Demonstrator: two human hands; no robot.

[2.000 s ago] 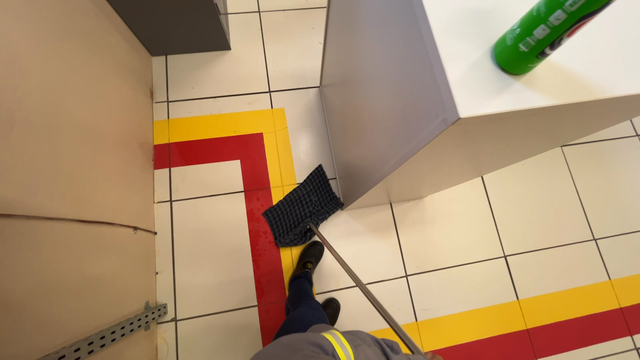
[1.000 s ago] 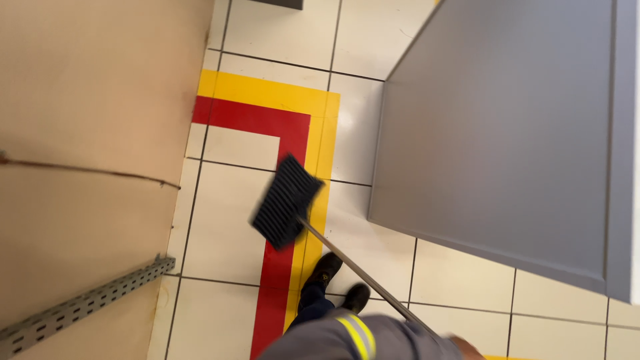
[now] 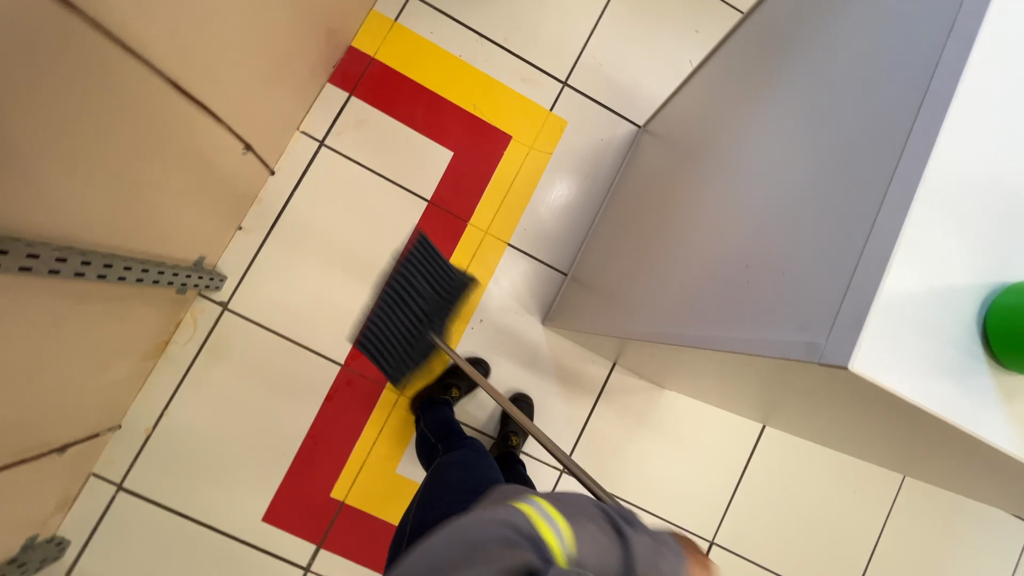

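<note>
A dark striped cloth (image 3: 414, 310), blurred, lies over the floor at the lower end of a long metal pole (image 3: 524, 418). It covers part of the red and yellow floor marking, beside my dark shoes. The pole runs down to the right and passes behind my grey sleeve with its yellow reflective band. My left hand (image 3: 698, 555) shows only in part at the bottom edge, in line with the pole and closed around its upper part as far as can be seen; its fingers are hidden. My right hand is out of view.
A grey-sided cabinet (image 3: 744, 216) with a white top stands at the right, with a green object (image 3: 1006, 326) on the top. A beige panel (image 3: 144, 160) lines the left, with a perforated metal bracket (image 3: 112, 266) by it. White tiles (image 3: 272, 400) surround the floor marking.
The cloth has moved off the spot beside the cabinet's corner, where it lay two seconds ago, onto the red and yellow marking. The view has turned noticeably.
</note>
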